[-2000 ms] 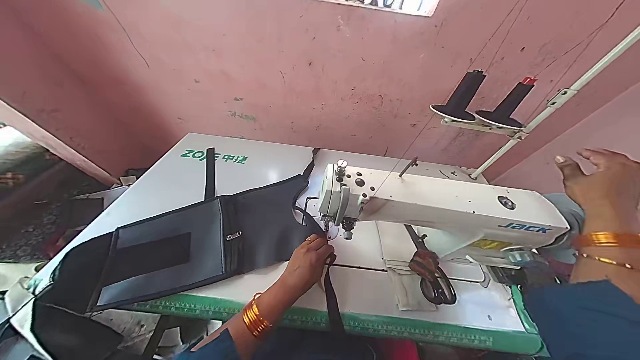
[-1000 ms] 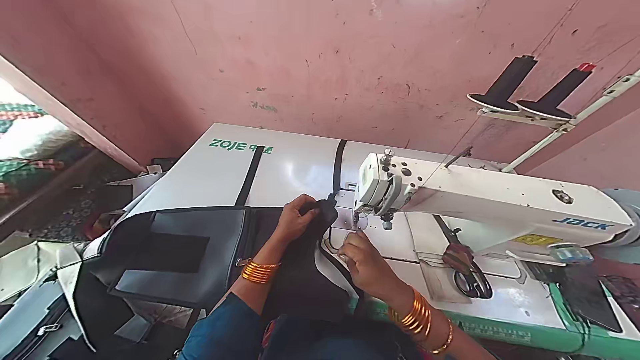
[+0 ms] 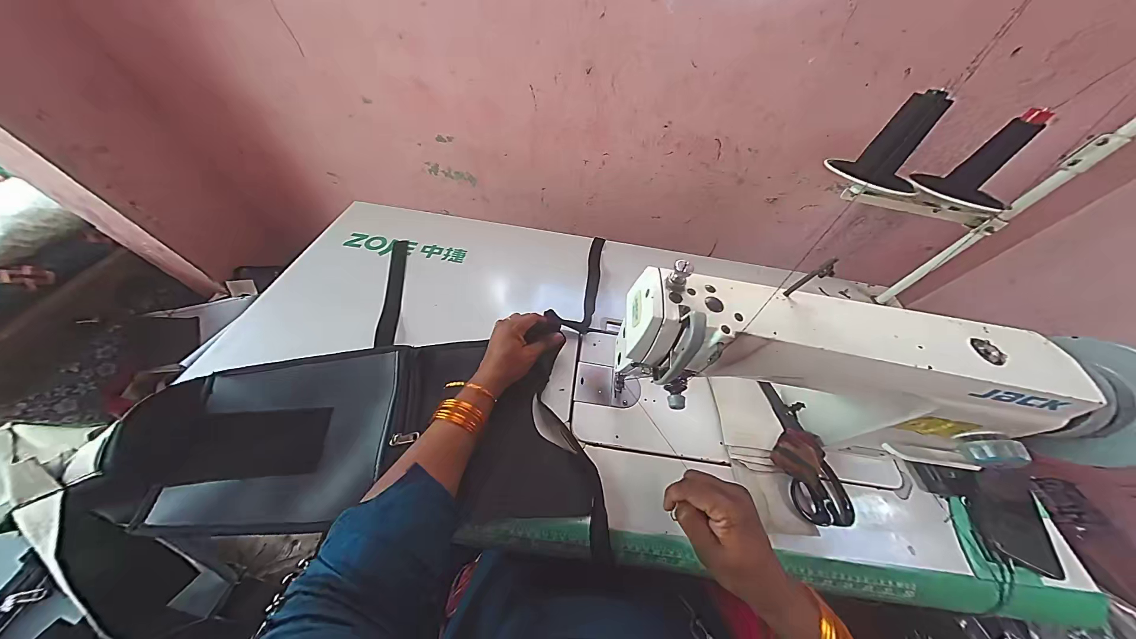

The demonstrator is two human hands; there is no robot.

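Observation:
A dark panel of synthetic fabric (image 3: 275,399) with a zipper and black straps lies across the sewing table's left half. My left hand (image 3: 524,346) grips its bunched upper corner, left of the needle area of the white sewing machine (image 3: 852,346). One black strap (image 3: 594,280) runs up from near that hand over the tabletop; another strap (image 3: 390,297) lies farther left. My right hand (image 3: 719,519) is curled above the table's front edge, right of the fabric; a thread runs down from the needle area towards it. Whether its fingers pinch the thread cannot be told.
Scissors (image 3: 821,497) with black handles lie beneath the machine arm, beside pale cloth. A dark flat object (image 3: 1016,528) rests at the right end of the table. Two black thread cones (image 3: 905,142) stand on a rack at upper right. More dark fabric pieces hang at lower left.
From reaching to the machine's far right two seconds ago, my right hand came to the fabric by the needle, and is now lower, away from it. My left hand stays on the fabric.

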